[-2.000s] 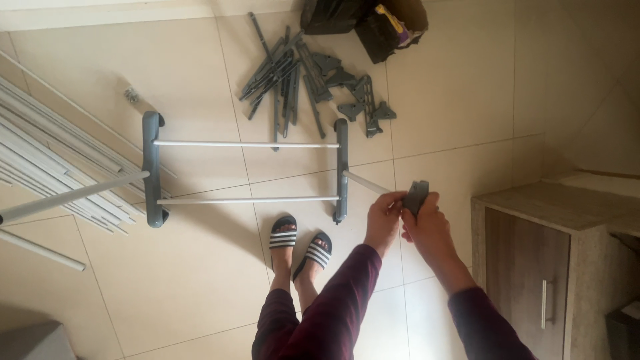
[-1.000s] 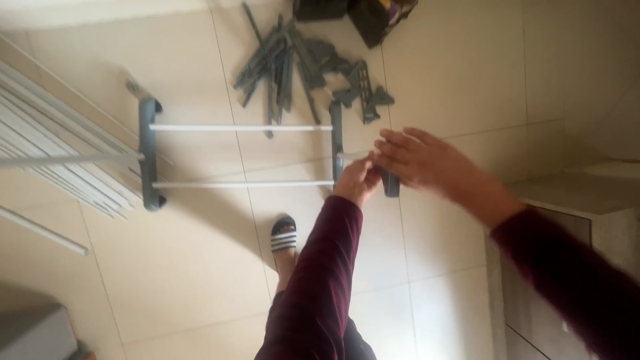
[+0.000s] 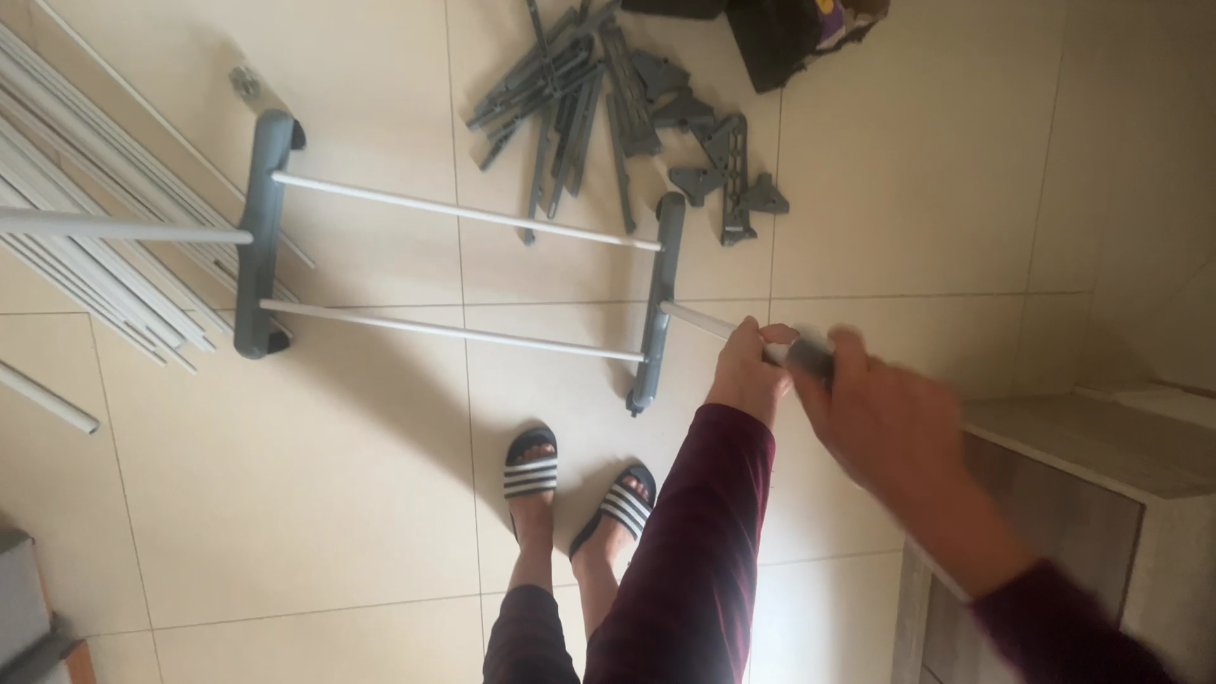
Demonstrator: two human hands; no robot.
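My left hand (image 3: 752, 366) is closed around the upper end of a white metal tube (image 3: 698, 321) that rises from the right grey plastic foot (image 3: 662, 304) of a rack frame. On the tube's tip sits a grey plastic fitting (image 3: 812, 361), gripped by my right hand (image 3: 879, 404), which is slightly blurred. Two thin white crossbars (image 3: 456, 211) join the right foot to the left grey plastic foot (image 3: 263, 237), from which another white tube (image 3: 123, 226) extends to the left edge.
Grey plastic parts (image 3: 570, 104) lie heaped on the tiles beyond the frame, near a dark bag (image 3: 769, 43). White tubes (image 3: 104, 199) lie at left, a small clear packet (image 3: 245, 84) above the left foot. A wooden cabinet (image 3: 1054, 503) stands right; my feet in striped slides (image 3: 530, 465) are below the frame.
My right hand was spread flat over the grey fitting one second ago and is now wrapped around it. My left hand keeps its hold on the tube.
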